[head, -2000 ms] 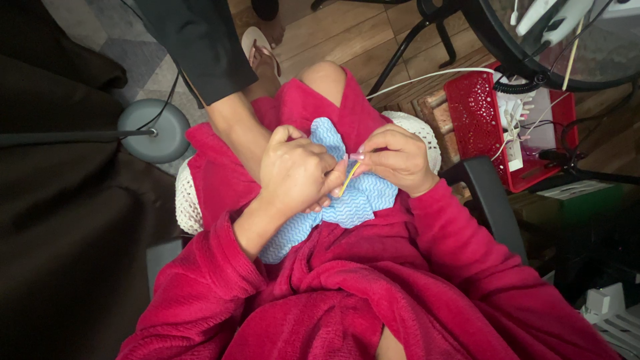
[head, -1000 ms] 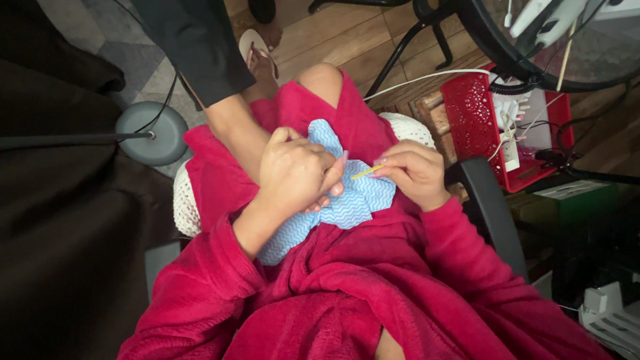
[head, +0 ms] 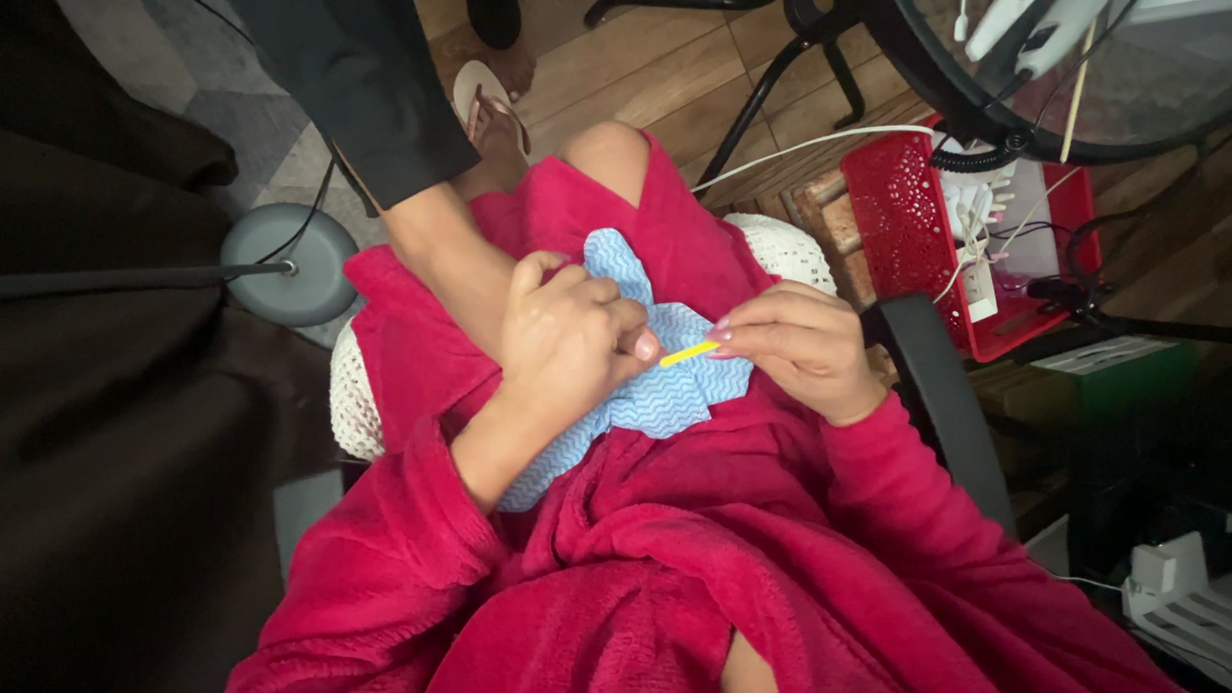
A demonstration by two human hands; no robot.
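Note:
My left hand [head: 577, 332] is closed around the foot of another person, whose bare lower leg [head: 448, 255] rests across my lap; most of the foot is hidden under my fingers. In my right hand [head: 794, 346] a thin yellow stick [head: 689, 353], perhaps a nail file, is pinched between thumb and fingers. Its free end points left, close to my left thumb; whether it touches is hard to tell. Beneath both hands a blue and white wavy-patterned cloth [head: 664, 409] lies over my red robe [head: 616, 539].
A red perforated plastic basket [head: 900, 231] with cables and white items stands at right, beside a black chair armrest [head: 948, 414]. A round glass-topped table [head: 1107, 87] is at upper right. At left are a round grey stand base [head: 289, 262] and dark fabric [head: 106, 404].
My right hand with the yellow stick moved right, away from my left thumb, between the oldest frame and the middle one. It now holds the stick nearer that thumb again. My left hand has stayed in place.

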